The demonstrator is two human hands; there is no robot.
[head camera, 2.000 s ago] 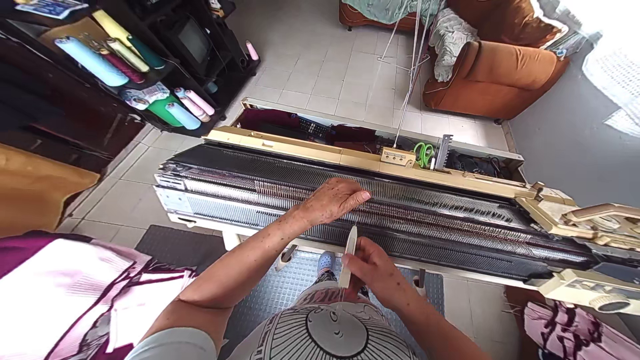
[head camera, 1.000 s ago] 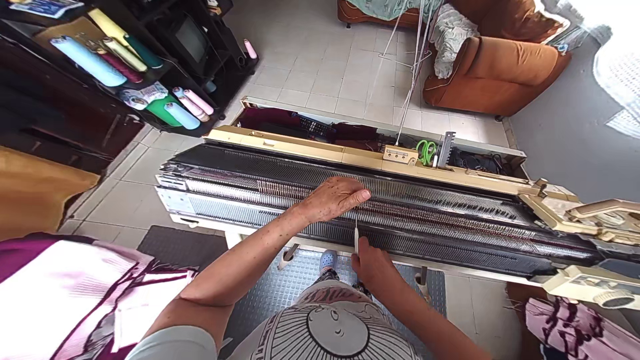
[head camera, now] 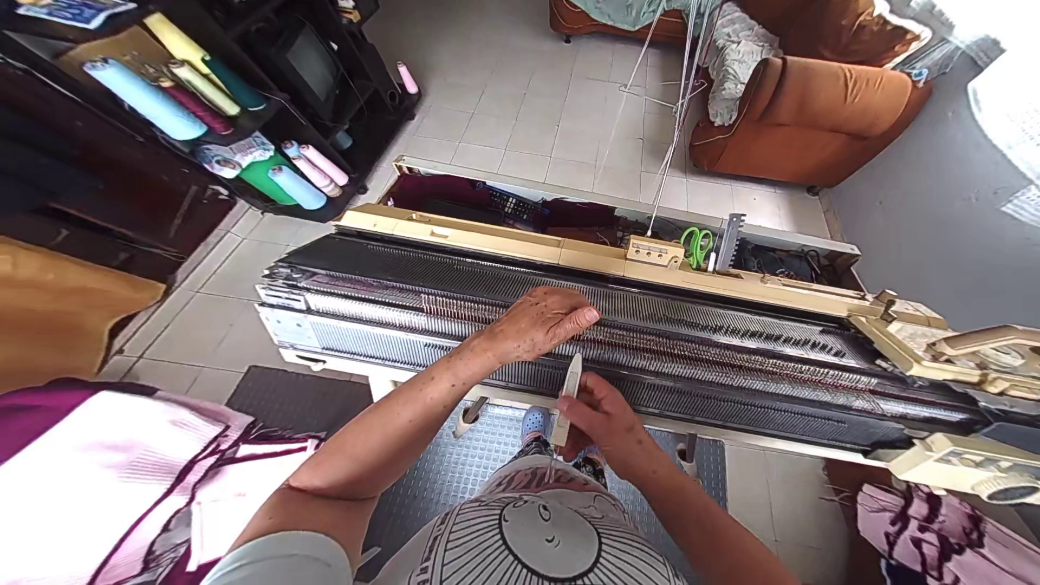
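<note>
A double-bed knitting machine [head camera: 731,345] with long rows of needles runs across the view. My left hand [head camera: 546,323] rests over its needle beds near the middle, thumb pointing right; its palm side and whatever lies under it are hidden. Below and to the right, my right hand [head camera: 605,418] grips a slim cream-coloured hand tool [head camera: 567,402], its pointed tip directed up at the front bed. Pinkish yarn or knitting [head camera: 455,310] shows between the beds left of my left hand.
Green-handled scissors [head camera: 697,246] stand behind the rear bed, beside a yarn-feed part. The carriage [head camera: 983,357] sits at the right end. Yarn strands [head camera: 673,146] rise from the machine. Yarn cones [head camera: 146,97] fill a dark shelf at left. Knitted pieces [head camera: 89,463] lie at lower left.
My right hand has turned the tool: its broad side shows now, while a second ago it looked thin and edge-on. My left hand has stayed in nearly the same place.
</note>
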